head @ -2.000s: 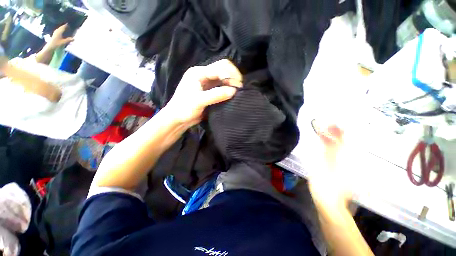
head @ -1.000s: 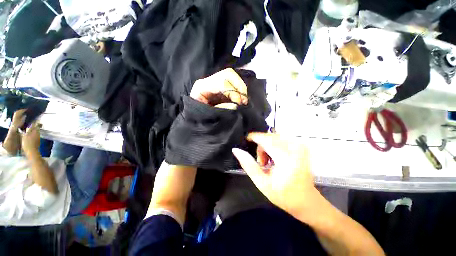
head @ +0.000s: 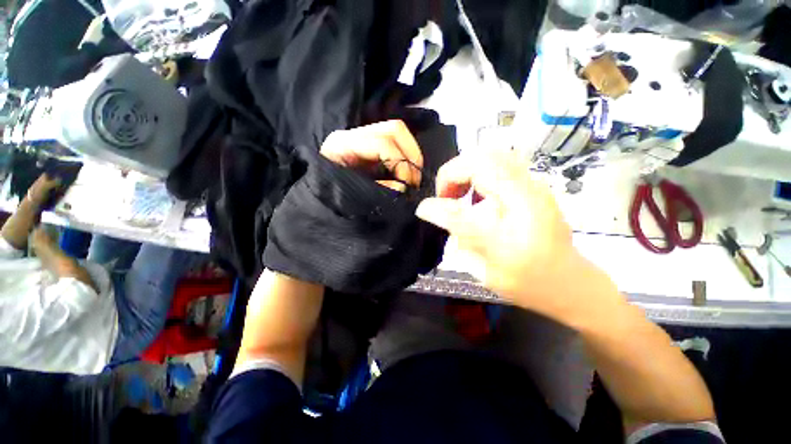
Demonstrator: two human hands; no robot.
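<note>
The black ribbed garment [head: 338,230] is a tube around my left wrist, with the rest of the dark cloth piled over the table behind it. My left hand [head: 377,152] comes out of the tube's upper opening and pinches the black edge between thumb and fingers. My right hand [head: 499,217] is just right of it, with thumb and fingertips drawn together near the edge. Its fingers are overexposed, and I cannot tell whether they hold anything.
The white sewing machine [head: 637,95] with a tan pad [head: 605,76] stands at the upper right. Red-handled scissors [head: 666,215] and thread snips [head: 740,257] lie on the table [head: 598,204]. Another person [head: 56,303] sits at left beside a grey machine part [head: 130,113].
My right hand has come from the table at right, past the tube's lower right, up beside my left hand. The tube now surrounds my left wrist, and the view has turned.
</note>
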